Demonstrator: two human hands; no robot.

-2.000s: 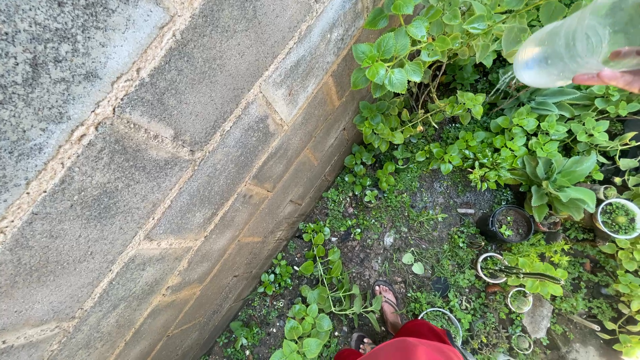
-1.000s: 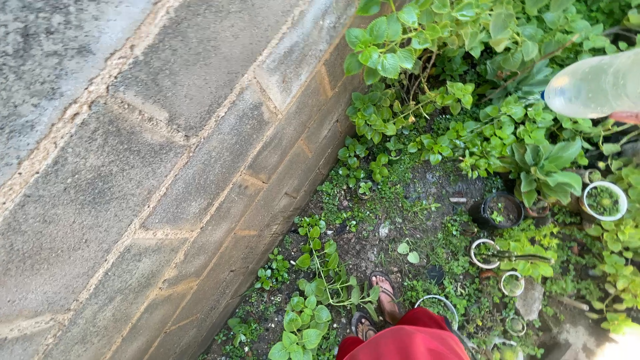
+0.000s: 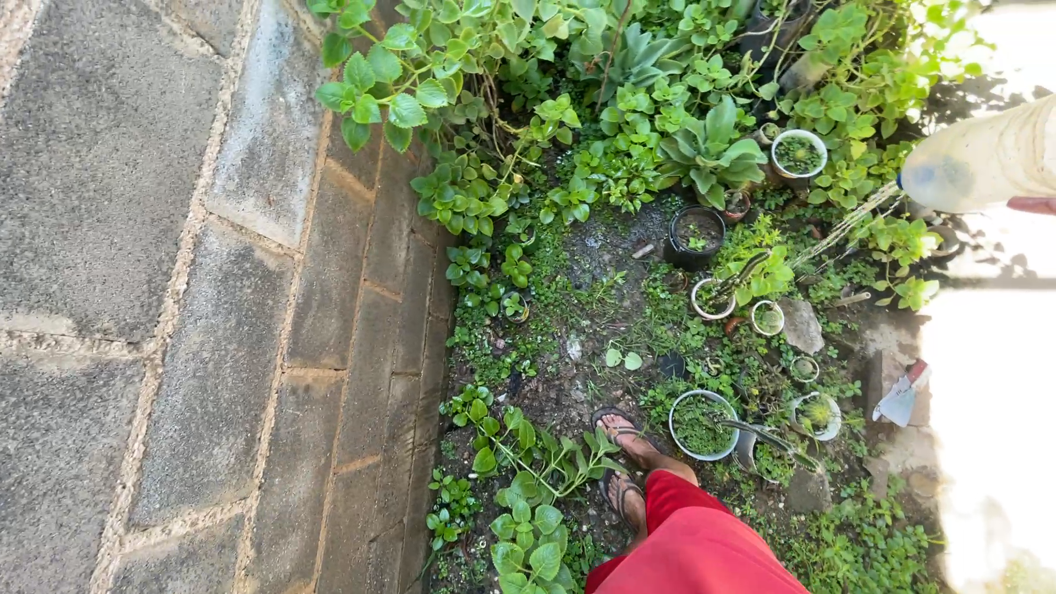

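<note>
A translucent plastic bottle [image 3: 969,161] lies tilted at the right edge, its blue cap end pointing left and down. Part of my right hand [image 3: 1033,205] shows at the frame's edge, closed on the bottle. Thin streams of water [image 3: 841,231] run from the cap end onto green plants beside a cactus in a round pot [image 3: 713,299]. A black pot [image 3: 695,238] with a small seedling and a white pot [image 3: 799,154] of small plants stand nearby. My left hand is out of view.
A concrete block wall [image 3: 272,313] fills the left side. Leafy bushes [image 3: 511,124] grow along it. By my sandalled feet [image 3: 624,462] are a trailing plant [image 3: 528,470] and a white-rimmed pot [image 3: 703,425]. Stones [image 3: 800,326] and a trowel-like blade [image 3: 898,403] lie at right.
The bottle and my right hand have moved from over the upper bushes toward the small pots at right. Water now falls there in several streams. The view has shifted right.
</note>
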